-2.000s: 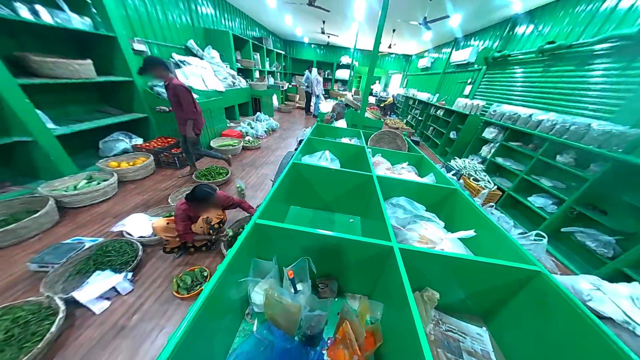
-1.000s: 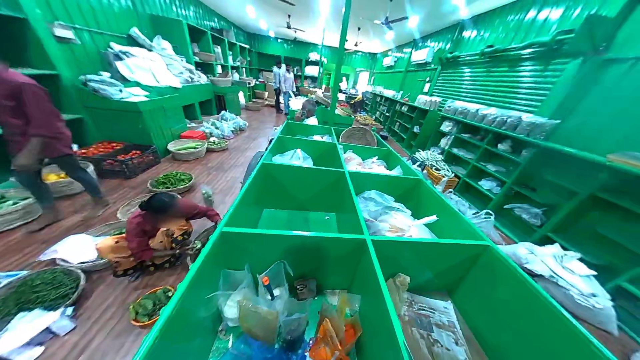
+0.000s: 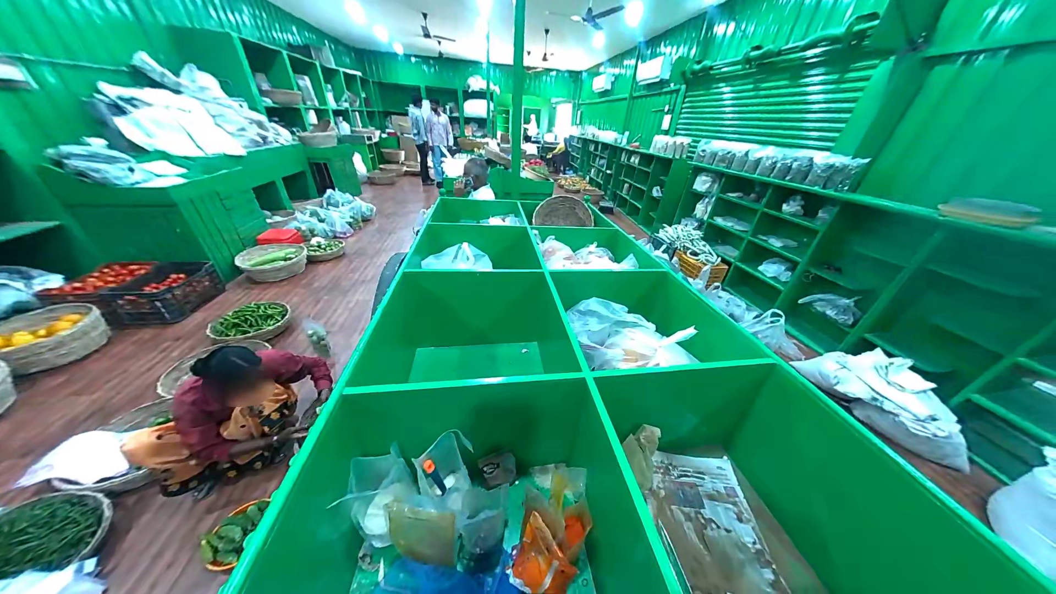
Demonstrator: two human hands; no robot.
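Neither of my hands shows in the head view. Directly below the camera is a green divided bin [image 3: 587, 375]. Its near left compartment holds clear plastic pouches [image 3: 421, 528], an orange packet [image 3: 544, 553] and blue plastic. Newspaper [image 3: 709, 511] and a brown packet [image 3: 642, 452] lie in the near right compartment. Farther along, white plastic bags [image 3: 627, 334] fill a right-hand compartment, and another plastic bag [image 3: 458, 256] sits in a left one. A round woven basket [image 3: 563, 212] leans near the far end.
On the left a person [image 3: 231, 412] crouches by the bin among baskets of green chillies [image 3: 249, 320], green beans [image 3: 49, 532] and yellow produce [image 3: 41, 332]. Crates of tomatoes [image 3: 107, 279] stand behind. White sacks [image 3: 895, 404] lie on the right, beside green shelves [image 3: 775, 235]. Several people are farther back.
The walking person at the left has gone out of view. The crouching person remains beside the bin. The view has shifted somewhat.
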